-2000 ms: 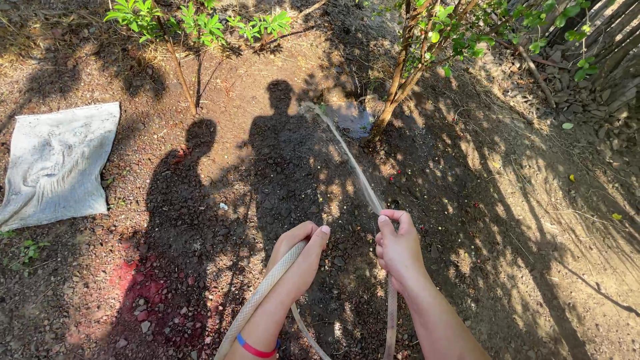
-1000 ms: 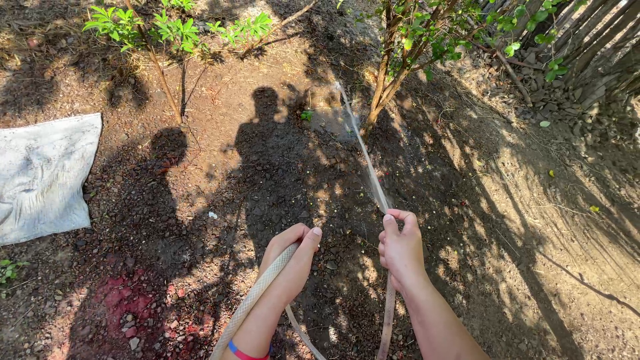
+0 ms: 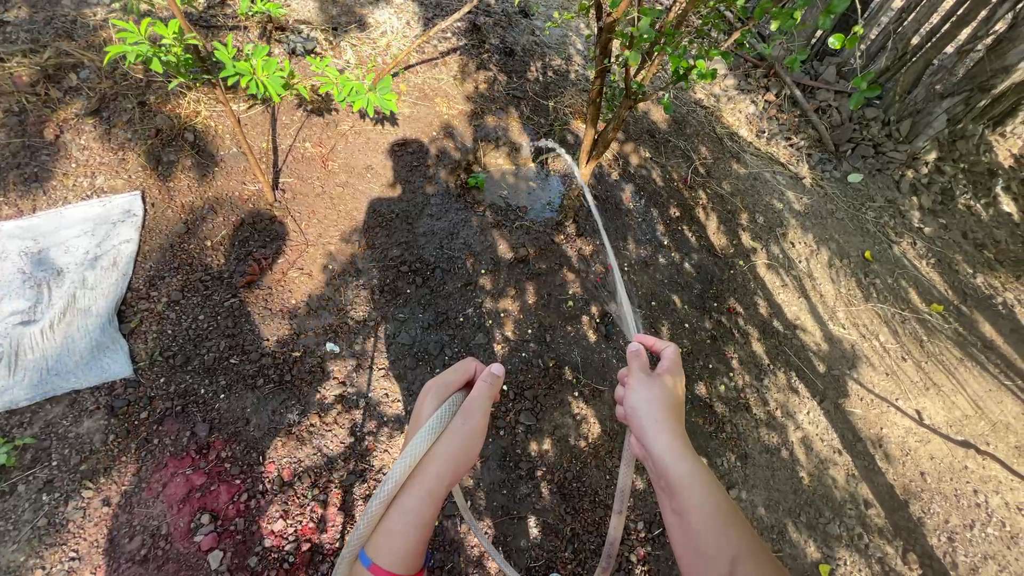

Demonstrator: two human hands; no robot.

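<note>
A braided clear hose (image 3: 400, 478) runs up over my left forearm into my left hand (image 3: 460, 408), whose fingers are closed around it. My right hand (image 3: 654, 396) grips the hose's end, thumb at its mouth. From there a jet of water (image 3: 602, 232) arcs forward and comes down beside the stems of a leafy shrub (image 3: 606, 96). A puddle (image 3: 524, 190) lies on the soil just left of those stems. Between and below my hands the hose hangs down out of view.
A white woven sack (image 3: 64, 300) lies flat on the left. A thin-stemmed plant with bright leaves (image 3: 256, 70) grows at upper left. A fence of wooden sticks (image 3: 936, 56) stands at upper right. Reddish stones (image 3: 196, 488) are at lower left, and two people's shadows fall across the ground.
Both hands keep their hold on the hose. The water now bends in a more curved arc near the shrub's base than it did before.
</note>
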